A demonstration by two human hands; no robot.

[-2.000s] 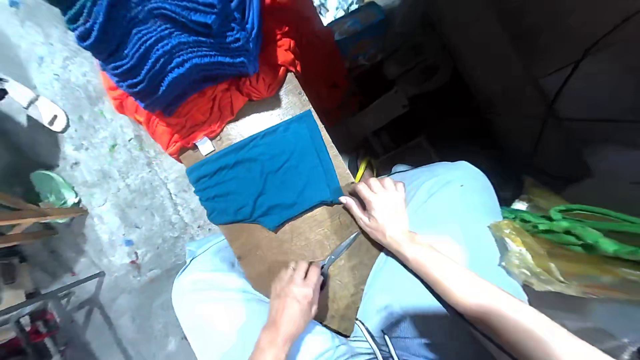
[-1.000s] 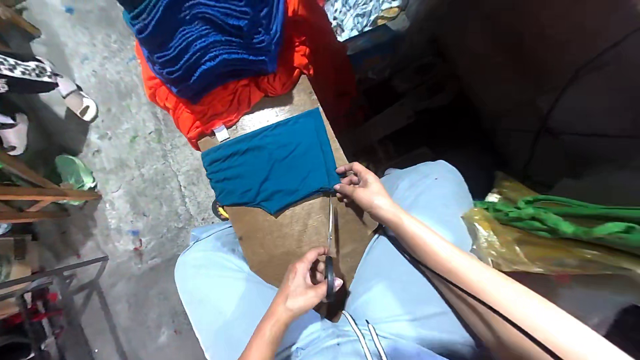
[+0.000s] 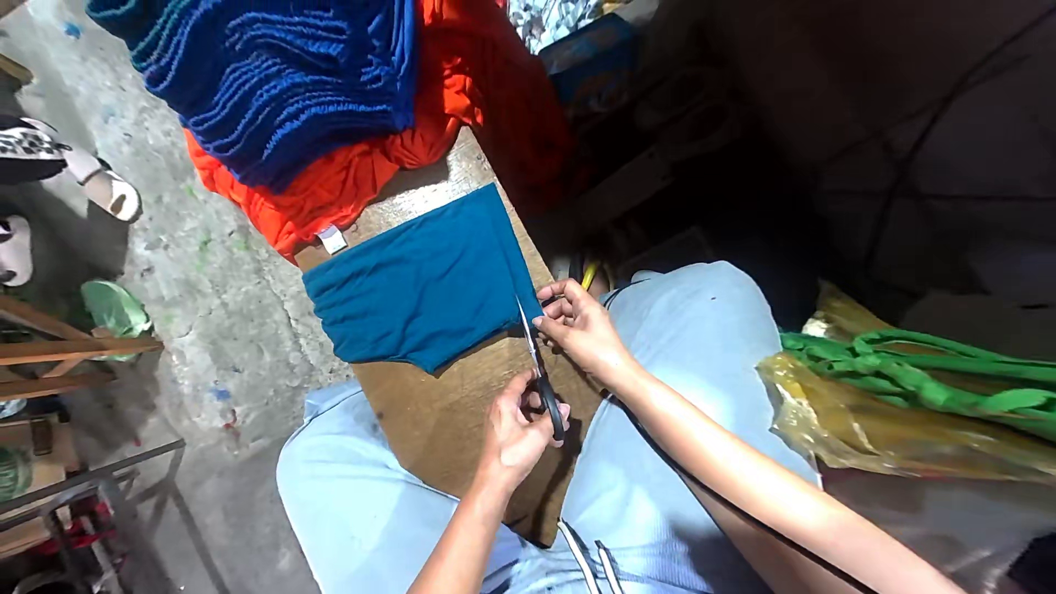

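A teal cloth garment (image 3: 421,285) lies flat on a brown wooden board (image 3: 441,421) between my knees. Black-handled scissors (image 3: 547,404) are in my left hand (image 3: 520,425), below the garment. Their blades point up and overlap its lower right corner, near the hem; whether the cloth lies between them I cannot tell. At that same corner my right hand (image 3: 582,330) pinches the hem edge between thumb and fingers, just right of the blades.
Stacked blue cloth pieces (image 3: 289,82) rest on red fabric (image 3: 355,186) at the board's far end, beside a small white tag (image 3: 332,239). Green fabric strips (image 3: 916,371) lie on yellowish plastic (image 3: 866,421) at right. Sandals (image 3: 111,194) and a wooden frame (image 3: 74,351) stand left.
The scissors, angled and apart from the cloth two seconds ago, have swung upward, and their blades now overlap the garment's corner. My right hand has stayed near that corner.
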